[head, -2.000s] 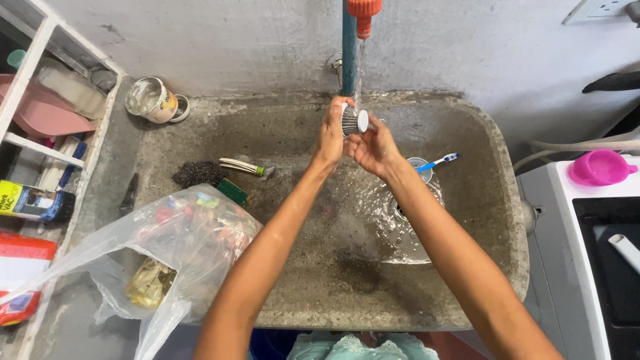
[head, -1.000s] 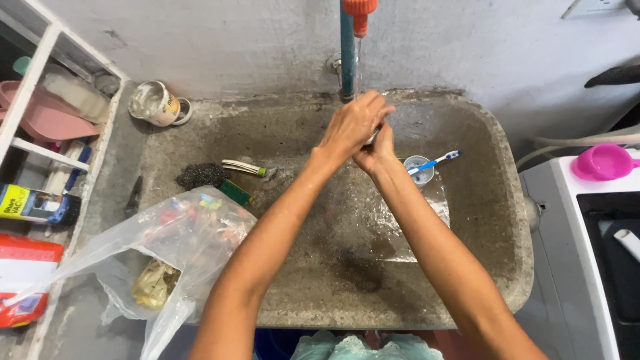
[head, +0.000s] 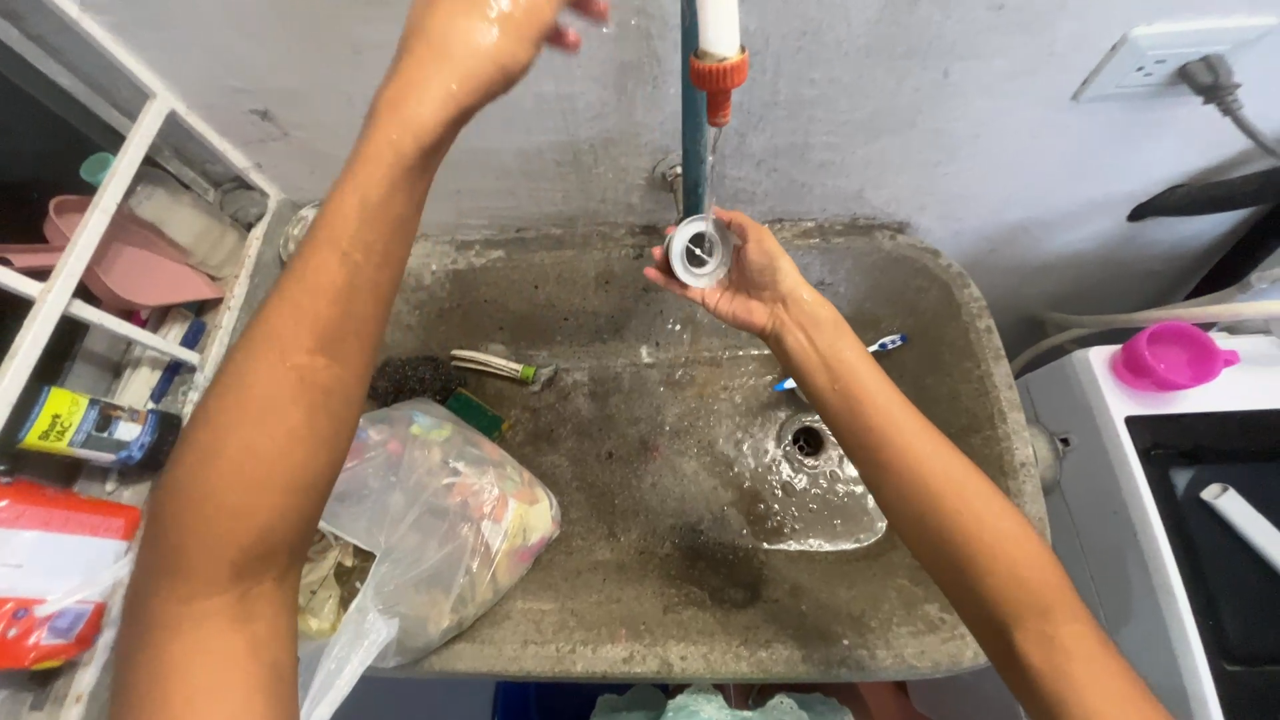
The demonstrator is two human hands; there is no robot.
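My right hand (head: 745,270) holds a small white round filter cup (head: 700,251), its open end facing up, under the thin stream from the orange hose nozzle (head: 719,85). My left hand (head: 490,40) is raised at the top, left of the white pipe; it is wet and partly cut off, and whether it holds anything is not visible. Below lies the worn concrete sink (head: 620,450) with water around its drain (head: 806,440). A blue and white toothbrush (head: 888,343) shows partly behind my right forearm.
At the sink's left lie a plastic bag of refuse (head: 450,520), a dark scrubber (head: 415,379), a green sponge (head: 477,413) and a small brush (head: 492,364). A white shelf frame (head: 80,240) stands left; a pink cup (head: 1170,356) sits on the white appliance right.
My left hand has left my right hand and moved up and to the left. The filter piece, hidden between both hands one second ago, now shows in my right hand alone.
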